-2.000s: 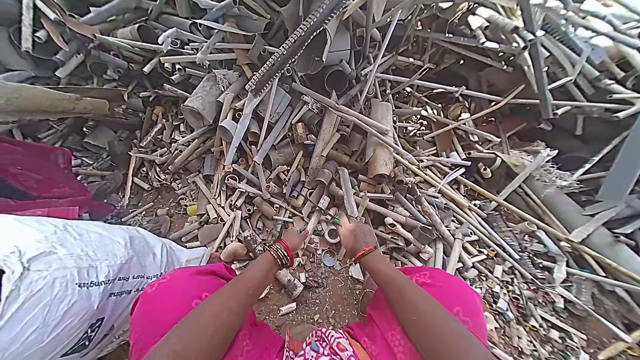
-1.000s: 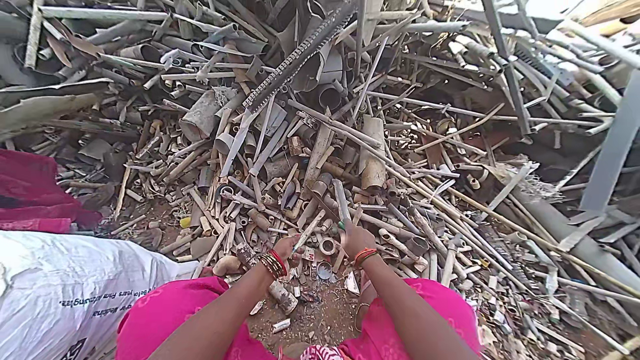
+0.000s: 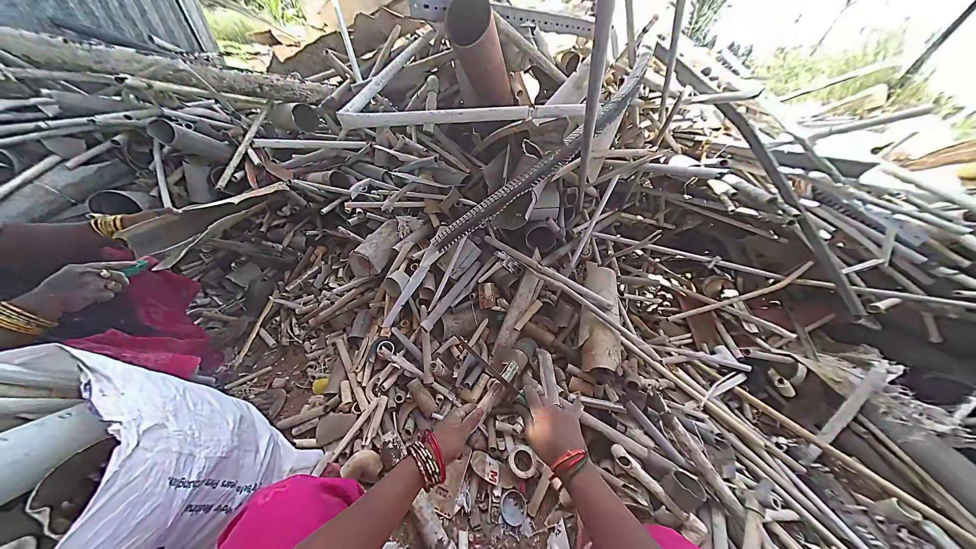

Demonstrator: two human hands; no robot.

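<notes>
My left hand (image 3: 457, 431), with bangles at the wrist, is closed around the near end of a dirty plastic pipe piece (image 3: 497, 390). Close on its right, my right hand (image 3: 553, 428) has its fingers curled at the green end of a thin, dark blade (image 3: 489, 366), which slants up and left across the pipe. The fingers partly hide the green end. Just beyond the right hand's fingers lies a short grey pipe piece (image 3: 547, 374). Below the hands are a pale pipe ring (image 3: 522, 461) and a round metal-looking cap (image 3: 513, 507).
A large heap of scrap pipes surrounds the hands, with a dark ridged strip (image 3: 526, 179) and a wide pipe (image 3: 600, 320) ahead. At left, a white woven sack (image 3: 183, 442) holds pipes. Beyond it, a co-worker's hand (image 3: 80, 288) holds a green-handled tool near a curved sheet (image 3: 206, 221).
The view has tilted upward, bringing the co-worker's hands and the top of the heap into sight. My hands stay close together low in the middle.
</notes>
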